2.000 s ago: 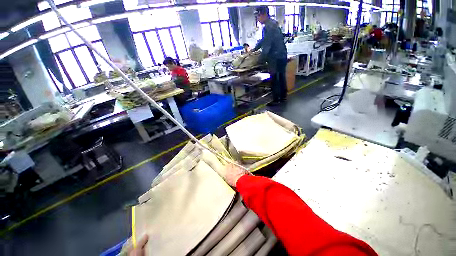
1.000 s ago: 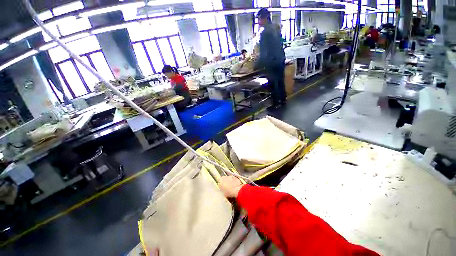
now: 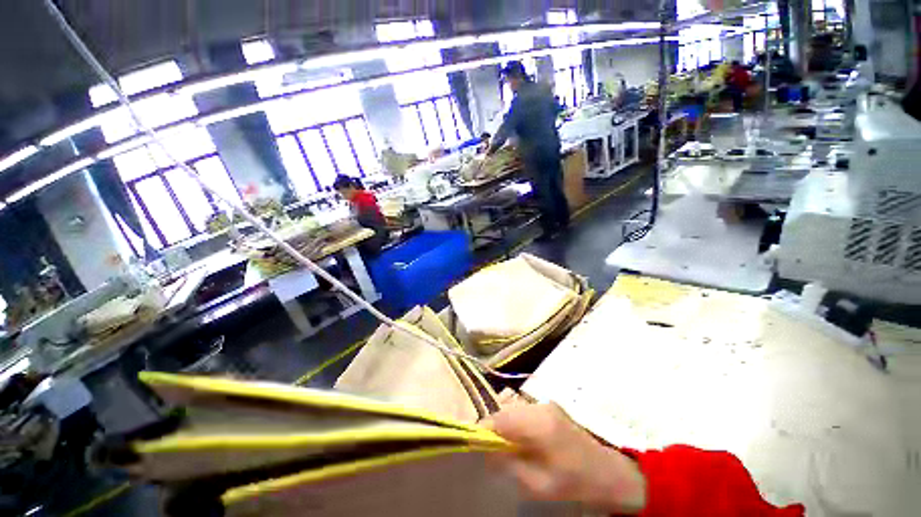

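Note:
Several beige fabric panels with yellow-bound edges (image 3: 333, 470) are raised in the lower left foreground, with their edges fanned apart. My right hand (image 3: 560, 454), in a red sleeve, grips them at their right corner. The hand is slightly blurred. My left hand is not in view; the far left end of the panels is dark and blurred. More beige panels (image 3: 399, 369) stand in a stack just behind the held ones. Another pile of panels (image 3: 505, 303) lies beyond it, beside the worktable.
The pale worktable (image 3: 697, 404) is at right, with dark bits on it. A white sewing machine (image 3: 858, 222) stands behind it. A pale cord or rod (image 3: 293, 252) slants across the view. A blue bin (image 3: 424, 265) stands in the aisle. Two people work beyond.
Several panels have been lifted from the stack and brought towards me, their yellow edges now facing me. My right hand has come closer and lower. The left fingertips at the bottom have gone from view.

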